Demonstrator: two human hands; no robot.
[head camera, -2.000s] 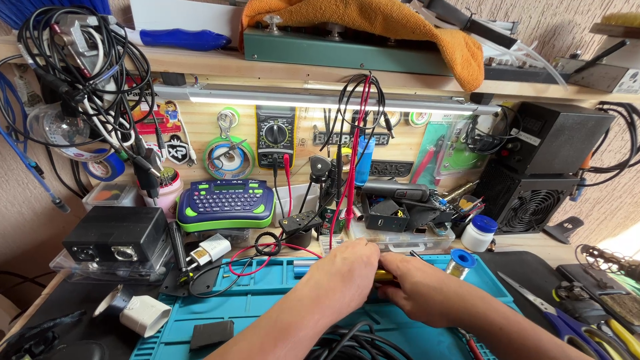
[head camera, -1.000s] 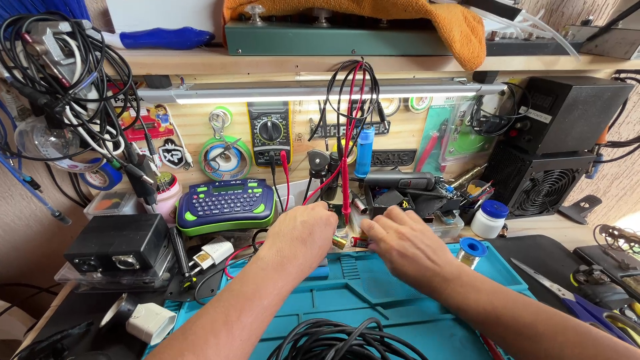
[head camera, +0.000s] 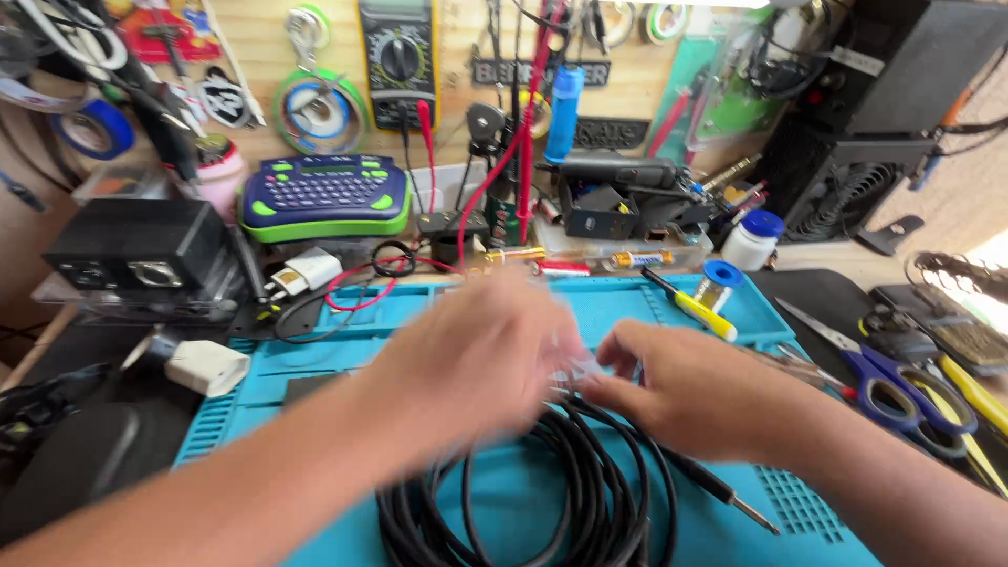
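A coil of black cable (head camera: 583, 488) with a jack plug (head camera: 732, 500) lies on the teal silicone work mat (head camera: 315, 378). Above the top of the coil, my left hand (head camera: 488, 354) is blurred, its fingers against a clear, crinkled piece of plastic (head camera: 575, 370). My right hand (head camera: 677, 378) pinches the same plastic from the right with thumb and fingers, over the cable. Behind the hands, batteries (head camera: 642, 259) lie along the back edge of the mat, one of them red (head camera: 561, 269). A yellow marker (head camera: 701, 309) rests near a solder spool (head camera: 718, 285).
Blue-handled scissors (head camera: 890, 386) lie right of the mat. A white power adapter (head camera: 209, 366) and a black box (head camera: 138, 244) stand at left. A label maker (head camera: 323, 197) and a white jar with a blue lid (head camera: 752, 240) stand behind. Red test leads (head camera: 526, 173) hang at centre back.
Both hands have come from the back edge of the mat to above the cable coil, and now have clear plastic between them. The view has tilted down and closer.
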